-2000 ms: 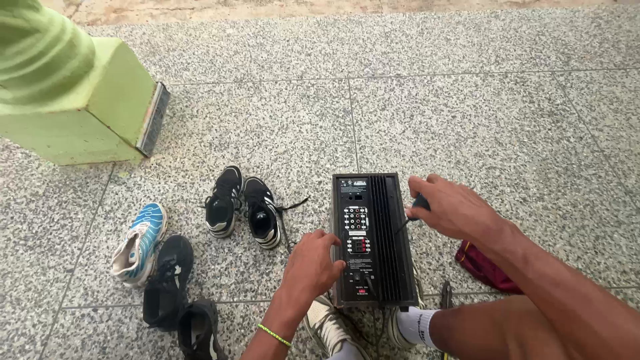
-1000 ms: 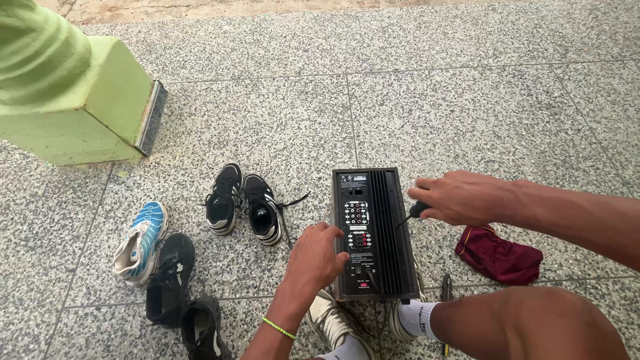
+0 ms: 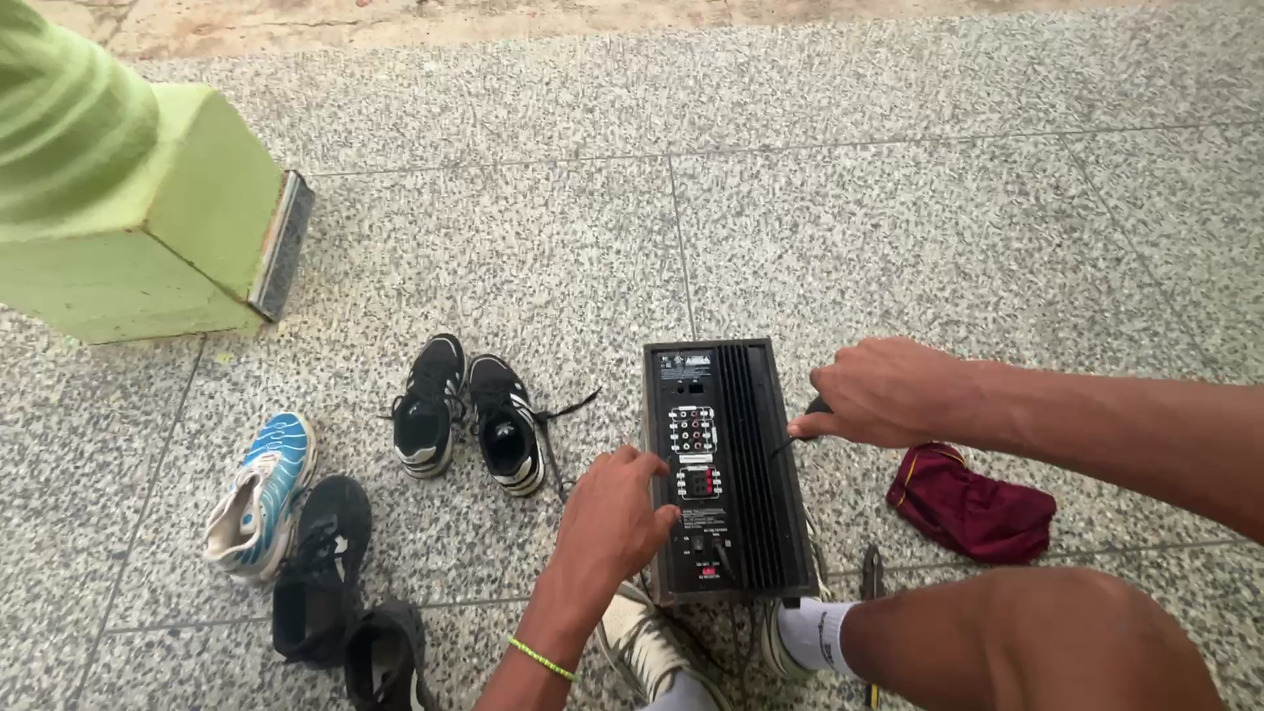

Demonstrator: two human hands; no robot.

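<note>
A black speaker or amplifier box [image 3: 736, 474] stands between my feet, its rear panel with jacks, terminals and heat-sink fins facing up. My left hand [image 3: 617, 513] rests on the box's left edge, fingers spread beside the terminals. In my right hand [image 3: 879, 395] is the dark handle of a screwdriver [image 3: 819, 407]; its thin shaft slants down-left to the right side of the fins. Whether the tip sits on a screw cannot be seen. A cord runs from the lower part of the panel.
Black sneakers [image 3: 509, 425], a blue-and-white sneaker [image 3: 262, 499] and more black shoes [image 3: 321, 568] lie left on the speckled floor. A green column base [image 3: 188, 227] stands upper left. A maroon cloth [image 3: 973, 504] and a plier-like tool [image 3: 872, 573] lie right.
My right forearm has swung up to a flatter angle, uncovering more of the maroon cloth. My left hand remains at the box's left edge, and the screwdriver stays in my right hand.
</note>
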